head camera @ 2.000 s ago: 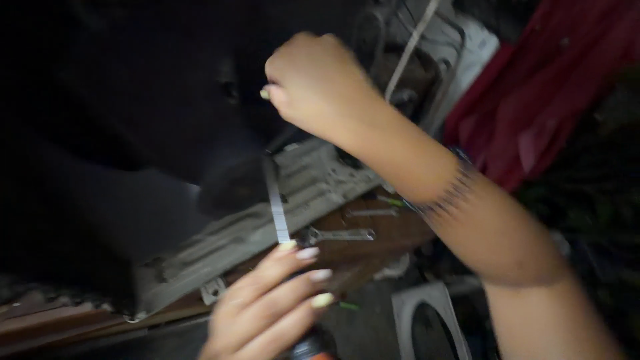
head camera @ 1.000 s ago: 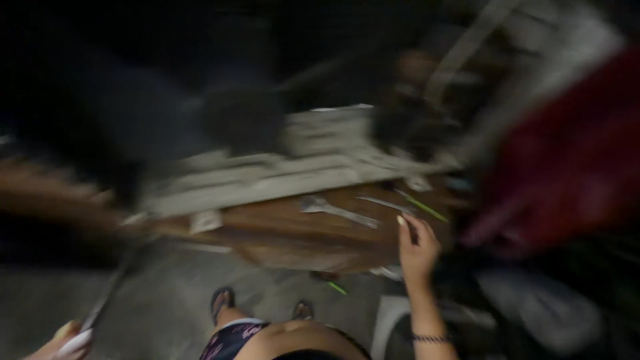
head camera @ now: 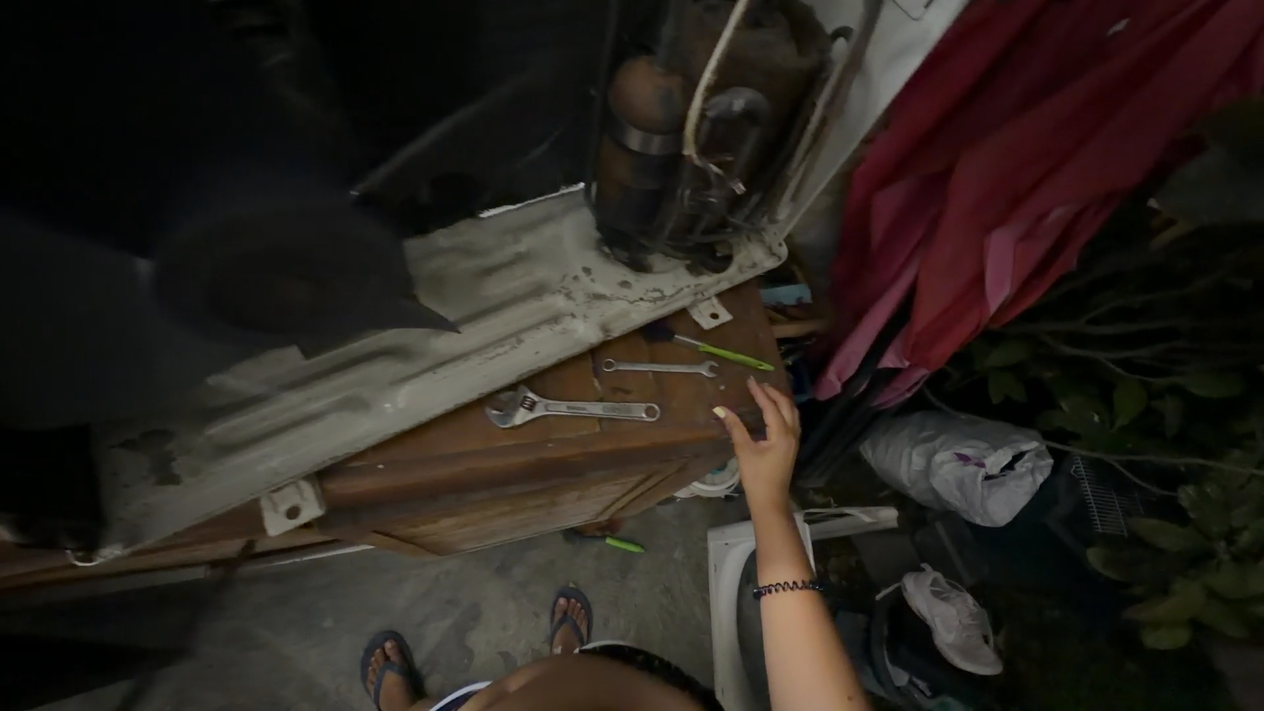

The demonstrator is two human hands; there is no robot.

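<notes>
My right hand (head camera: 765, 434) hovers at the right end of the wooden cabinet top (head camera: 681, 425), fingers apart, holding nothing. Just beyond its fingertips lies a tool with a green handle (head camera: 736, 355). A combination wrench (head camera: 660, 367) rests to its left, and nearer the front edge is an adjustable wrench (head camera: 573, 407). Behind them, the worn metal base of an air conditioner unit (head camera: 494, 326) sits on the cabinet, with a dark compressor (head camera: 642, 148) and a loose pale cord (head camera: 696, 109) at its right. My left hand is out of view.
Red cloth (head camera: 948, 197) hangs at the right, above a white plastic bag (head camera: 958, 464) and plants. A white plastic frame (head camera: 731, 592) stands below my right arm. Another green-handled tool (head camera: 622, 544) lies on the concrete floor near my feet in flip-flops.
My right hand has moved from above the unit down to the tools. My left hand, seen holding a long thin metal tool, has left the view at lower left.
</notes>
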